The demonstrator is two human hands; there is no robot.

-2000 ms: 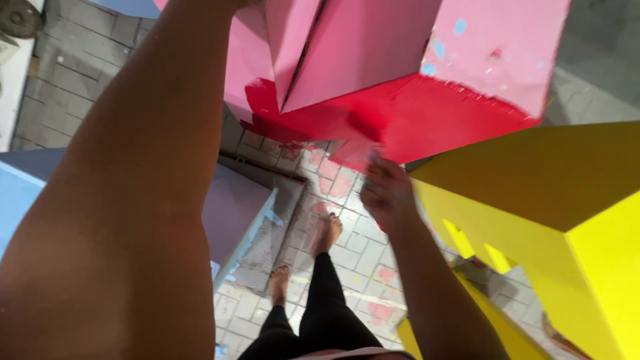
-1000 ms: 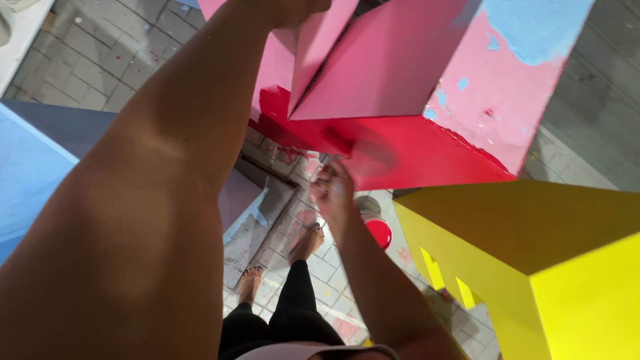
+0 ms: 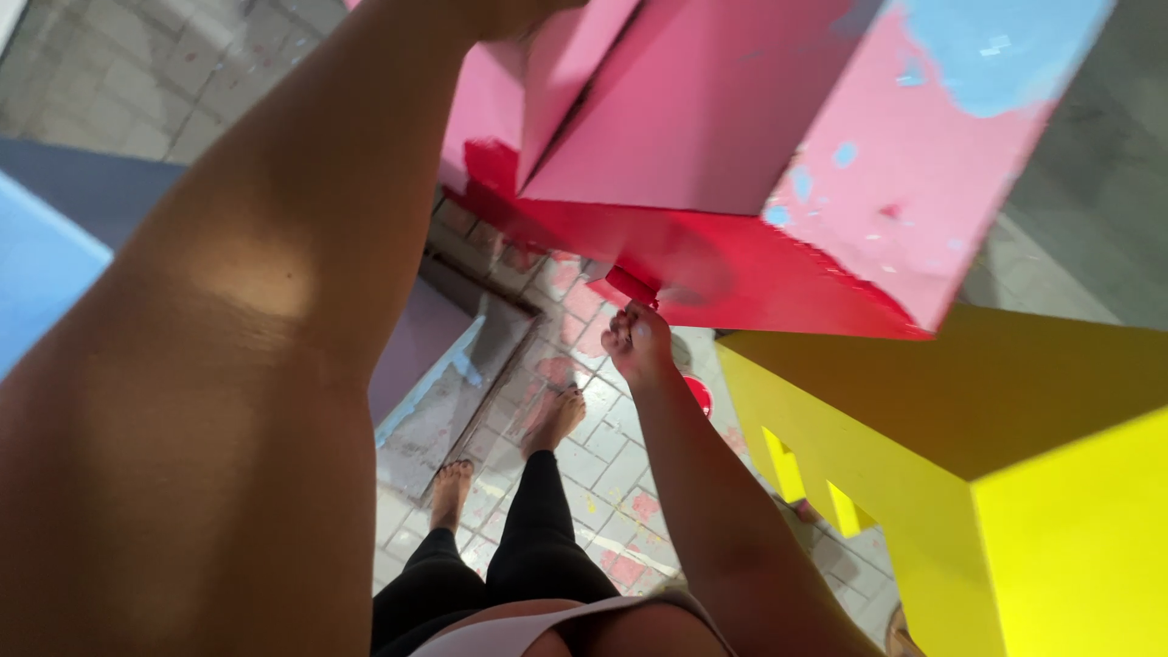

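Observation:
My right hand (image 3: 639, 342) grips a small paint roller or brush with a red head (image 3: 631, 285); its exact kind is hard to tell. The head is at the lower edge of a wet-looking red face (image 3: 766, 274) on a large pink angular structure (image 3: 693, 109). My left arm reaches up across the view, and my left hand (image 3: 525, 16) is at the top edge against the pink structure, largely cut off, its fingers not clearly visible. A round container of red paint (image 3: 697, 396) is on the floor, partly behind my right forearm.
A yellow angular structure (image 3: 1077, 529) stands at the right, close under the red face. Blue (image 3: 41, 265) and greyish-purple (image 3: 424, 338) structures lie left. My bare feet are on a paint-spotted tiled floor (image 3: 602, 438). Light-blue paint patches mark the pink side.
My right hand has moved left along the red face from its place two seconds ago. The paint container, hidden in the oldest frame, is in view. The view has shifted somewhat.

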